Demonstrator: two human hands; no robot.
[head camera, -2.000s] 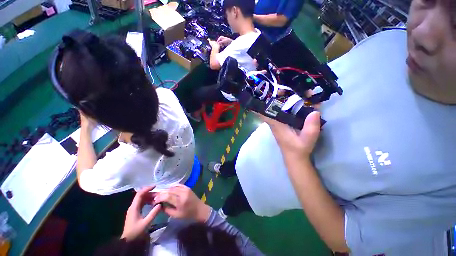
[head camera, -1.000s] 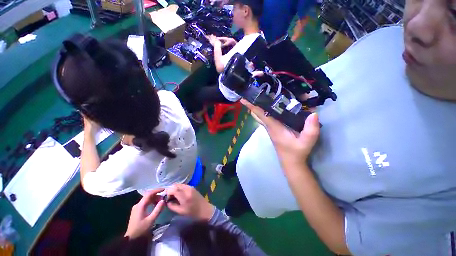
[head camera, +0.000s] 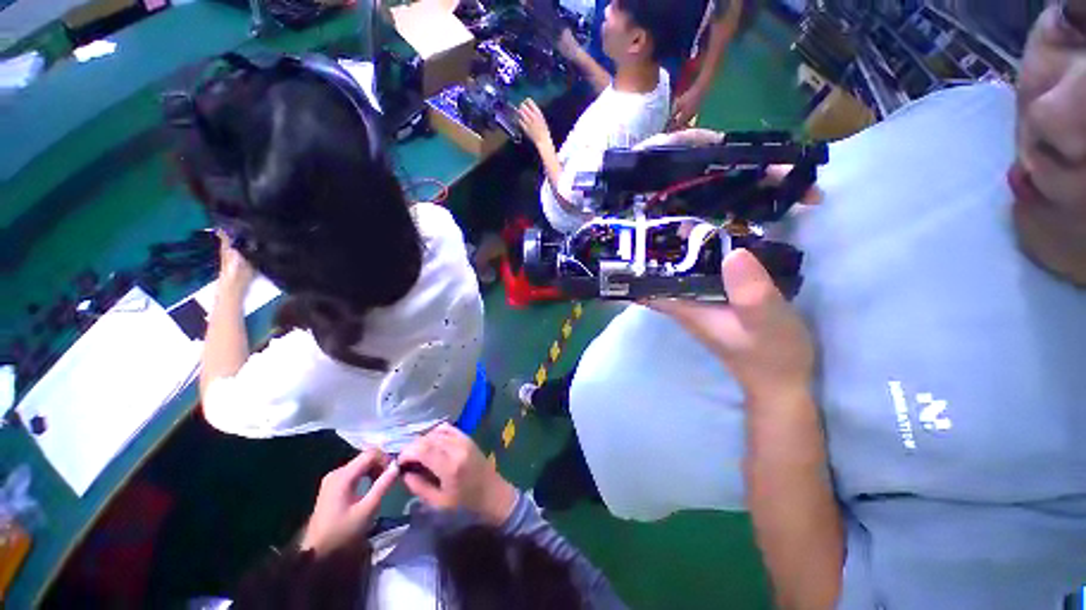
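Note:
My left hand and my right hand are bare, low in the middle of the view, with fingertips together. They pinch a small dark part between them. Fingers cover most of it, so I cannot tell what it is. At the right, another person's hands hold an opened black device in the air. Its two halves lie one above the other, round barrel end to the left, with white ribbon cable and thin wires between them.
The person holding the device, in a grey-blue shirt, is close at the right. A seated person in a white top is ahead left, beside a green bench with white paper. Another person sits farther back near a red stool.
The other person's device has turned from slanted to nearly level, its upper half now above the lower. The view has shifted slightly. My hands stay together on the small part, with fingers slightly rearranged.

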